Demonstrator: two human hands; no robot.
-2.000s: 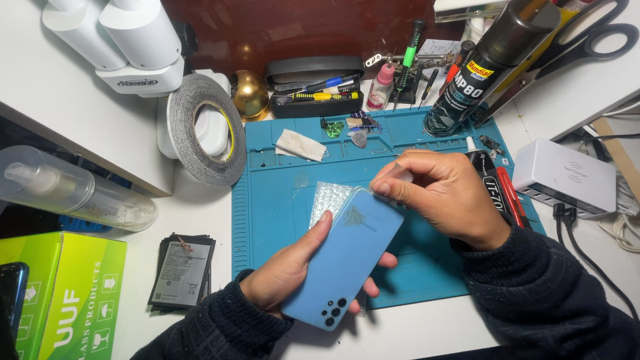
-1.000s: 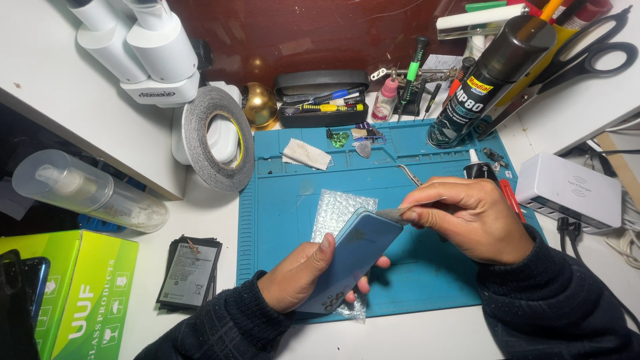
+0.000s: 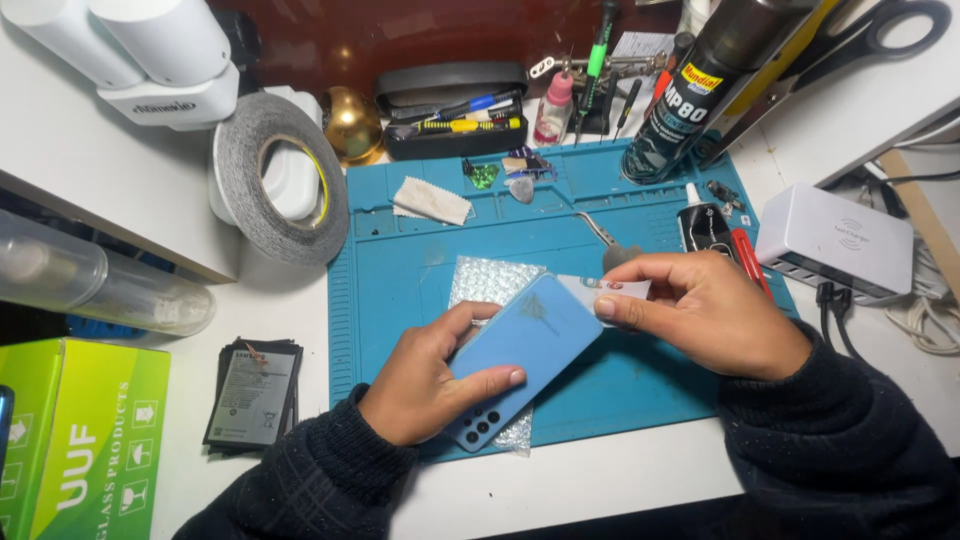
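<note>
A light blue smartphone [image 3: 536, 352] lies tilted in my left hand [image 3: 431, 371], back side up, its camera lenses toward me and a dark smudge near its far end. My right hand [image 3: 694, 315] pinches a thin, pale, printed plastic piece [image 3: 634, 289] between thumb and fingers; its other end meets the phone's far right edge. Whether that piece goes into the seam, I cannot tell. Bubble wrap [image 3: 495, 281] lies under the phone on the blue repair mat [image 3: 390, 292]. Just beyond my right hand is a curved metal tool [image 3: 598, 229] with a grey end.
A folded cloth [image 3: 433, 201], guitar-pick-like pry tools [image 3: 521, 189], a black glue tube [image 3: 705, 225] and a spray can [image 3: 679, 112] stand or lie toward the back. Left are a tape roll [image 3: 244, 180] and stacked phone batteries [image 3: 251, 394]; right, a white charger [image 3: 840, 240].
The phone has turned from a steep tilt to show more of its back. My right hand has shifted slightly outward, and the pale piece shows more plainly between its fingers.
</note>
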